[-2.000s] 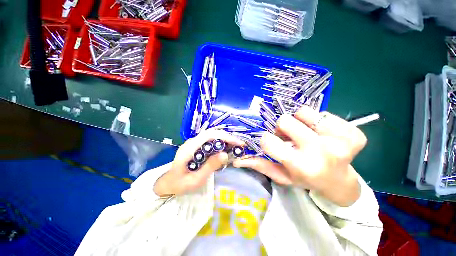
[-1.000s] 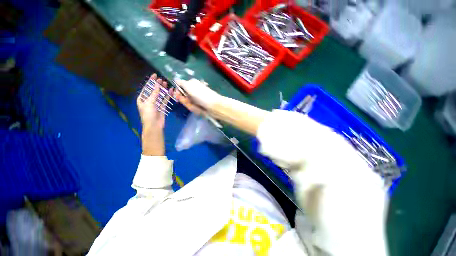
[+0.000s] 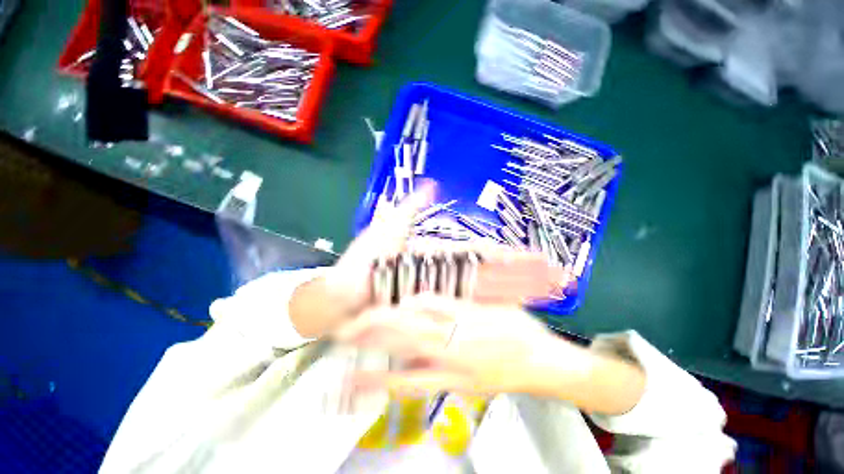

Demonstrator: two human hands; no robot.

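Note:
A row of several metal pins [image 3: 426, 275] lies side by side in my left hand [image 3: 356, 268], in front of my body at the near edge of the blue tray [image 3: 453, 116]. My right hand [image 3: 463, 338] is blurred and crosses over the lower part of the row; its fingers are not clear, and a pale blurred stick shows below them. In the tray, loose pins [image 3: 555, 185] lie on the right and a smaller group [image 3: 412, 148] on the left, with a white paper label [image 3: 490, 195] between.
Red bins [image 3: 319, 93] with pins stand at upper left beside a black arm [image 3: 117, 111]. A clear box [image 3: 541, 56] with pins is beyond the tray. Translucent trays [image 3: 803, 268] of parts are at right. White scraps [image 3: 185, 165] and a clear bag [image 3: 242, 208] lie along the left bench edge.
The view swung left and is back over the blue tray. Both hands have come back from the left bench edge to in front of my body, the pins still in my left hand.

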